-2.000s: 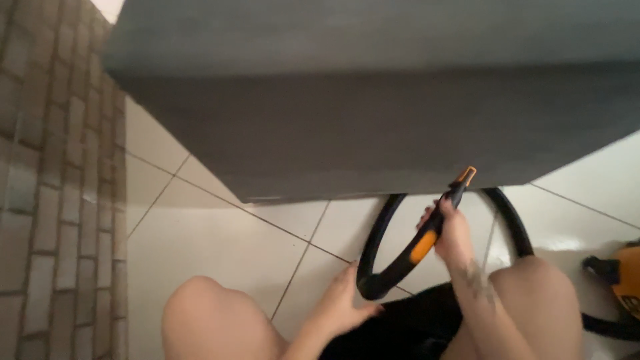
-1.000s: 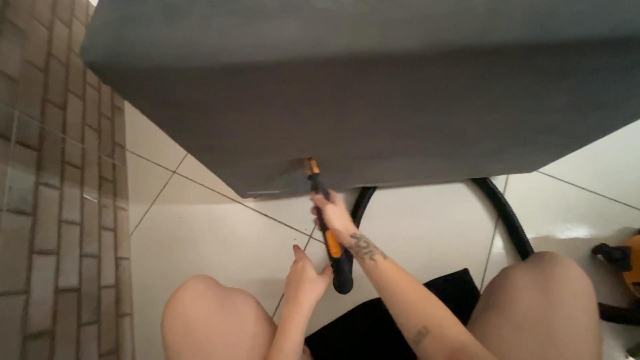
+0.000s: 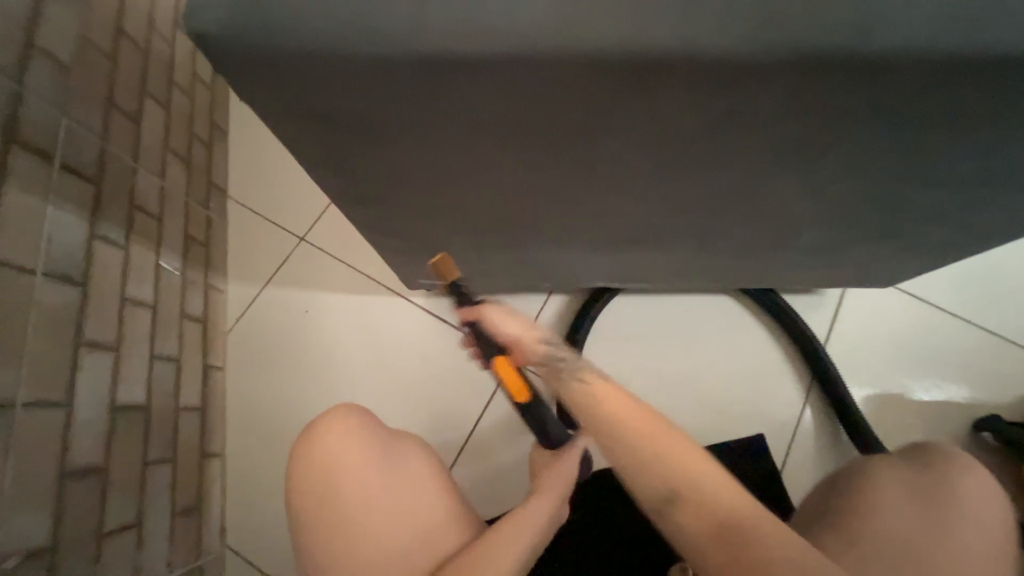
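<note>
A black and orange vacuum cleaner handle (image 3: 512,380) slants across the middle, its orange-brown tip at the lower left edge of a grey upholstered piece of furniture (image 3: 608,168). Blurred by motion, my right hand (image 3: 504,332) is closed around the handle's narrow upper part, just below the tip. Lower down, my left hand (image 3: 558,464) wraps the handle's thick rear end, where the hose joins; its fingers are partly hidden. The black corrugated hose (image 3: 820,364) runs from there towards the furniture's lower edge and comes back out on the right.
A brick-patterned wall (image 3: 120,320) rises on the left. Pale floor tiles (image 3: 360,344) lie below the furniture. My bare knees frame a black cloth-like surface (image 3: 608,528). At the right edge, part of a dark object (image 3: 1000,428) shows.
My right hand has carried the vacuum handle leftwards along the furniture's lower edge. My left hand, apart from the handle with fingers spread one second ago, now holds its rear end.
</note>
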